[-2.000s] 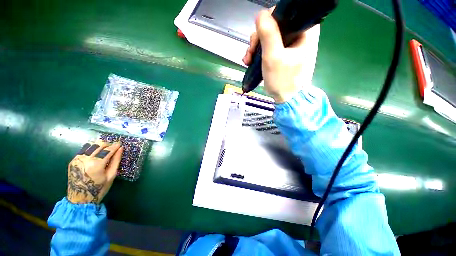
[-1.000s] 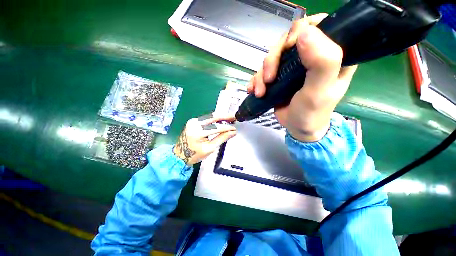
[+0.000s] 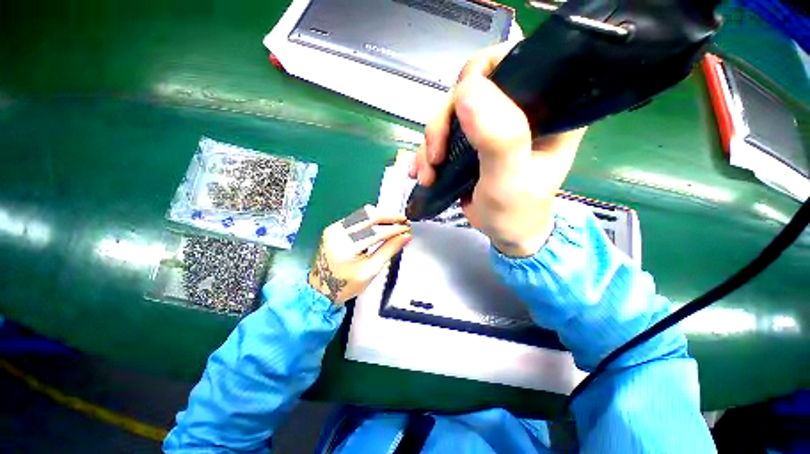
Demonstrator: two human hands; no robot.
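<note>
My right hand point(image 3: 506, 146) grips the black electric screwdriver point(image 3: 568, 75), its nose pointing down and left. My left hand point(image 3: 360, 253) has thumb and finger pinched at the screwdriver's nose, over the left part of the upside-down laptop point(image 3: 471, 275). Dark strips wrap two of its fingers. Whether a screw is between the fingertips cannot be seen. The laptop lies on a white sheet point(image 3: 382, 346). My right hand and sleeve hide its upper middle. The clear screw tray point(image 3: 222, 273) and the crinkled screw bag point(image 3: 249, 184) lie at the left.
A second upside-down laptop point(image 3: 391, 40) lies on a white sheet at the top. Another dark laptop point(image 3: 771, 115) with a red-edged carrier point(image 3: 718, 97) is at the right. The black cable point(image 3: 702, 301) runs past my right forearm. The green bench point(image 3: 80, 213) has bright reflections.
My left hand has moved from the screw tray to the screwdriver's nose. The screwdriver has left the laptop's top left corner and come down. The far laptops have shifted left.
</note>
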